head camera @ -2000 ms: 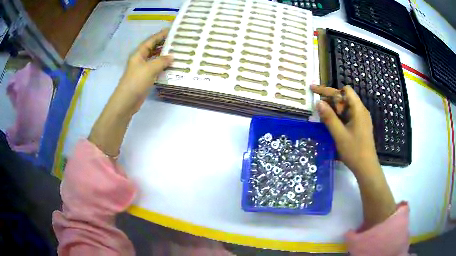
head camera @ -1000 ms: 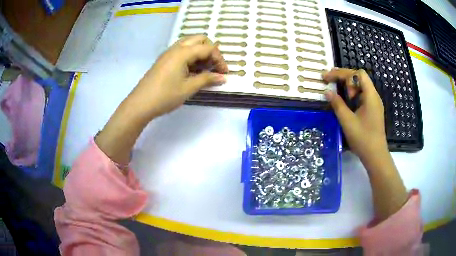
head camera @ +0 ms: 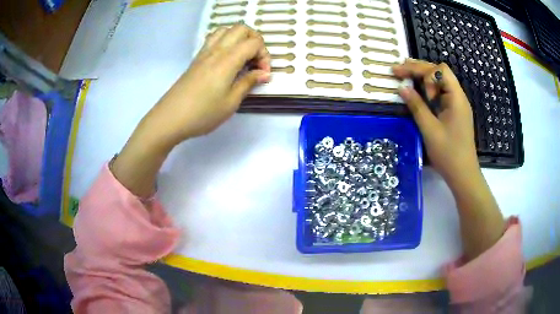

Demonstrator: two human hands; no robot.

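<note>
A cream-white slotted board (head camera: 298, 46) with rows of bare bone-shaped slots lies on a stack of similar boards. My left hand (head camera: 230, 80) is over its lower left part, fingers curled, thumb and fingertips close together; whether it holds anything is hidden. My right hand (head camera: 439, 107) is at the board's lower right corner, thumb and index finger apart at the edge, with a thin dark-ended stick (head camera: 438, 76) held among its fingers. A blue bin (head camera: 359, 246) just below the board holds many small silver rings (head camera: 356, 190).
A black pocket tray (head camera: 485, 80), partly filled with silver pieces, lies right of the board. More black trays (head camera: 540, 37) are at the upper right. A printed sheet (head camera: 98, 40) lies at upper left. Yellow tape (head camera: 276, 281) runs along the table's near edge. Pink cloth (head camera: 24, 144) is far left.
My left hand has moved from the board's left edge onto its lower left part. My right hand stays by the lower right corner. The whole view has shifted somewhat.
</note>
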